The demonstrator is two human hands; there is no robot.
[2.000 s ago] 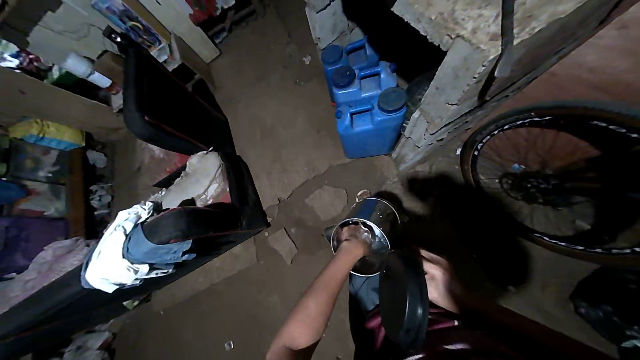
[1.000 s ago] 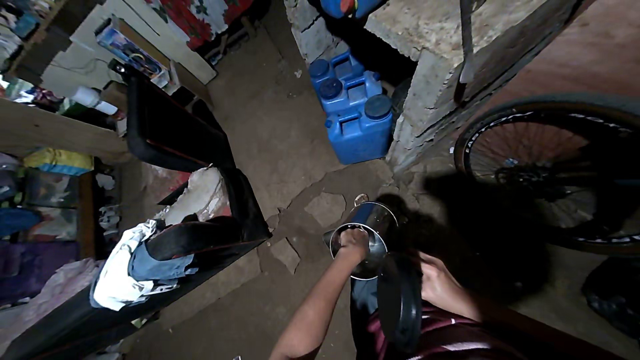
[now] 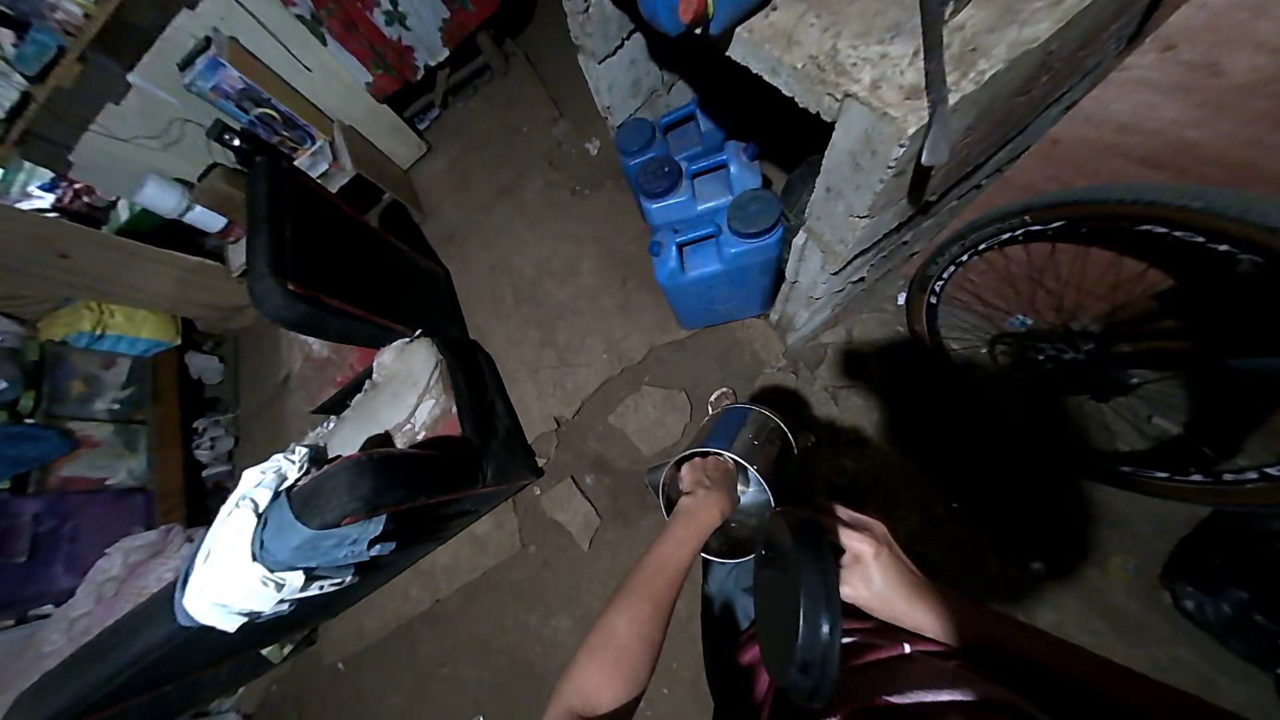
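Note:
A shiny metal pot (image 3: 755,430) is tilted in front of my legs, its round mouth facing me. My left hand (image 3: 708,488) reaches into that mouth with its fingers curled; whether it grips anything inside is hidden. A round black lid or pan (image 3: 797,608) stands edge-up just right of the mouth. Beside it is my right hand (image 3: 880,565), its thumb and fingers closed near the black item's upper right side. The fingertips there are partly hidden, and I cannot tell which object they hold.
Blue plastic jerrycans (image 3: 720,265) stand ahead by a broken concrete edge (image 3: 825,230). A bicycle wheel (image 3: 1040,225) is at the right, a black bag (image 3: 1225,580) below it. On the left, a worn black sofa (image 3: 500,410) bears white and grey cloths (image 3: 240,540). The floor is cracked.
The view has shifted slightly, showing more of the red flowered cloth at the top. My left hand stays inside the pot's mouth, and my right hand stays beside the black item.

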